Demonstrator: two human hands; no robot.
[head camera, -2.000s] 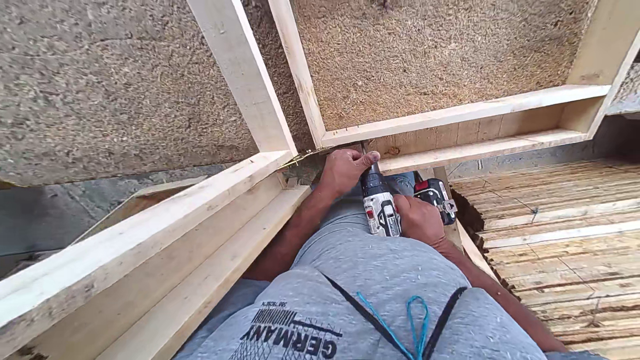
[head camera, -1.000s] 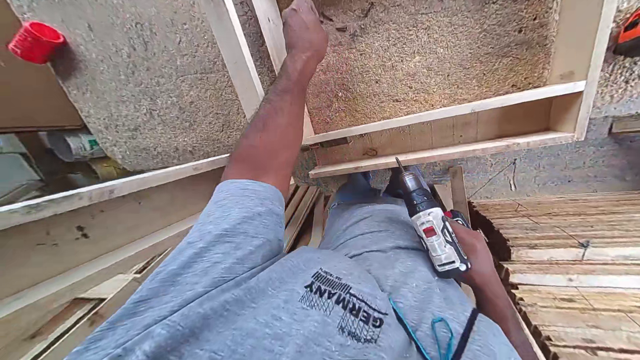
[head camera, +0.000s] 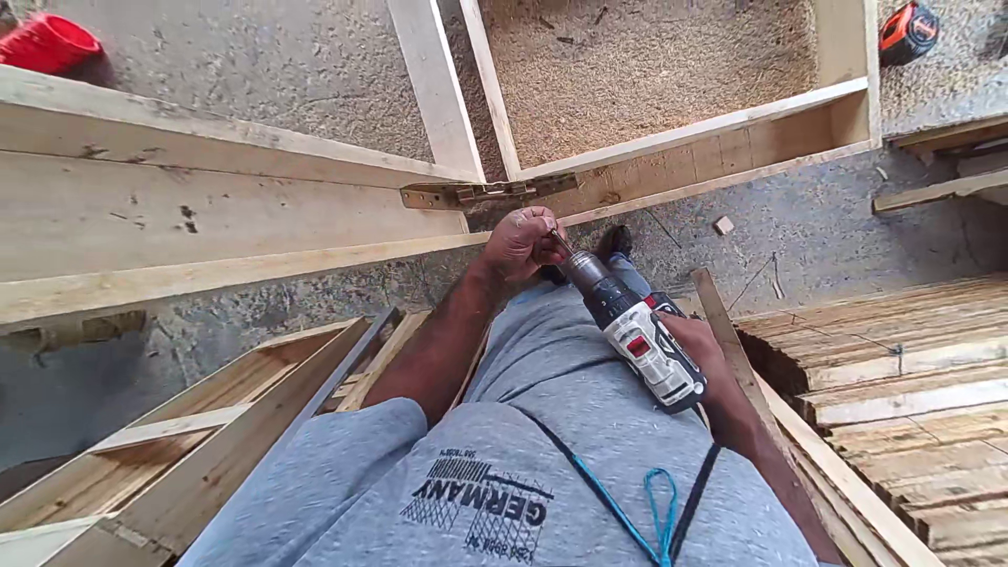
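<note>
My right hand (head camera: 693, 339) grips a white and black cordless drill (head camera: 642, 339), its chuck pointing up and left. The fingertips of my left hand (head camera: 524, 244) are closed at the drill's bit (head camera: 561, 242); whether they also pinch a screw cannot be told. Just above my left hand, a metal hinge or latch (head camera: 492, 191) spans the junction of two wooden frames, the left frame (head camera: 236, 197) and the right frame (head camera: 693, 150).
A red plastic object (head camera: 51, 43) lies at the upper left, an orange and black tape measure (head camera: 908, 33) at the upper right. Stacked boards (head camera: 929, 394) fill the lower right. Another wooden frame (head camera: 197, 449) leans at the lower left. A small wood block (head camera: 723, 225) is on the floor.
My left hand has come back from the upper frame area to the drill bit. The drill stays in my right hand, and the metal hardware now shows at the frames' junction.
</note>
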